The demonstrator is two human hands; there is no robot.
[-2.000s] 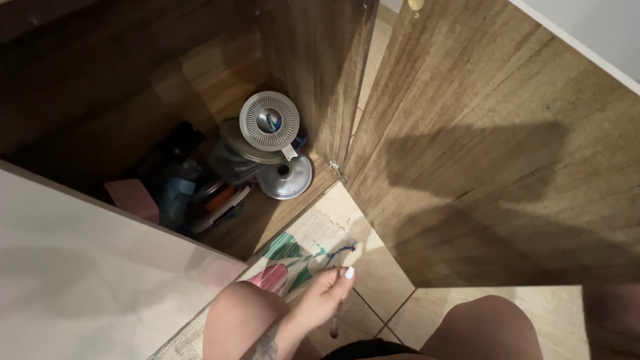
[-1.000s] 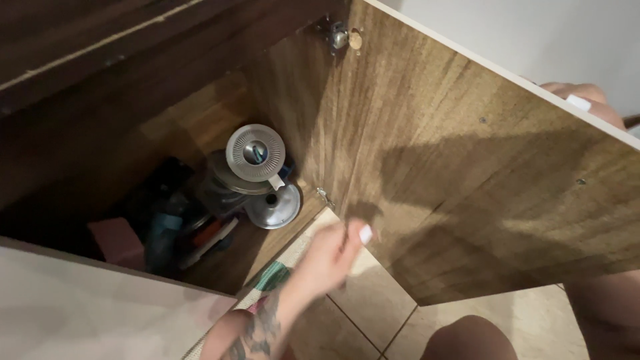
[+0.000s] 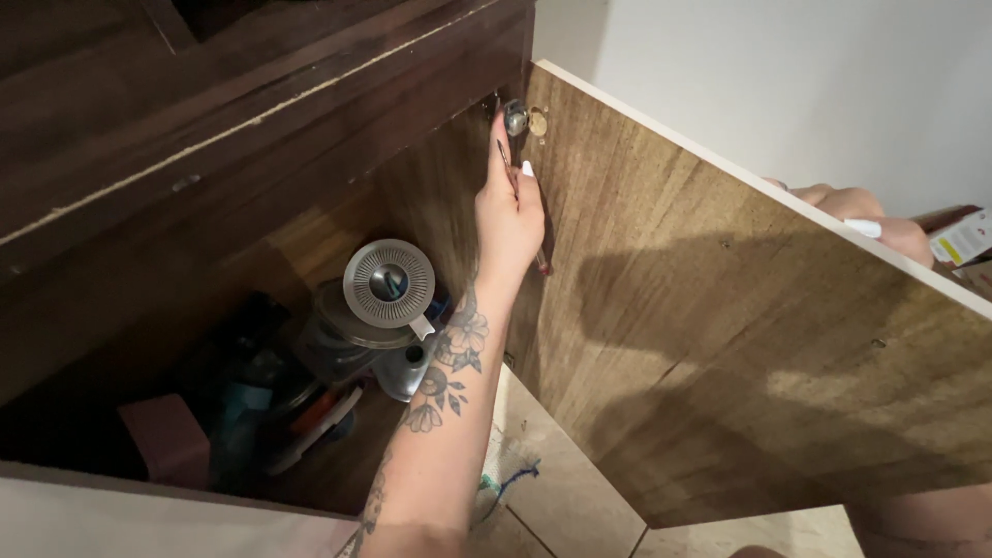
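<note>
My left hand (image 3: 508,209) reaches up inside the cabinet's hinge corner. It holds a slim, screwdriver-like tool (image 3: 542,262) between thumb and palm, its thin metal end pointing upward. Its index finger stretches to the upper metal hinge (image 3: 515,118), beside a round hole in the wooden cabinet door (image 3: 697,310). The finger's tip is partly hidden near the hinge. My right hand (image 3: 876,217) grips the door's upper edge, its thumb over the edge and the other fingers mostly hidden behind. The door stands open.
Inside the cabinet (image 3: 310,225) are a round slotted strainer (image 3: 389,284), a metal lid (image 3: 403,372), a pink box (image 3: 167,442) and dark cluttered items. Another pale door panel (image 3: 155,511) crosses the lower left. A printed carton (image 3: 961,236) lies beyond my right hand.
My left hand has risen from low over the floor to the upper hinge. My right hand, unseen two seconds ago, now shows at the door's edge. The view has shifted.
</note>
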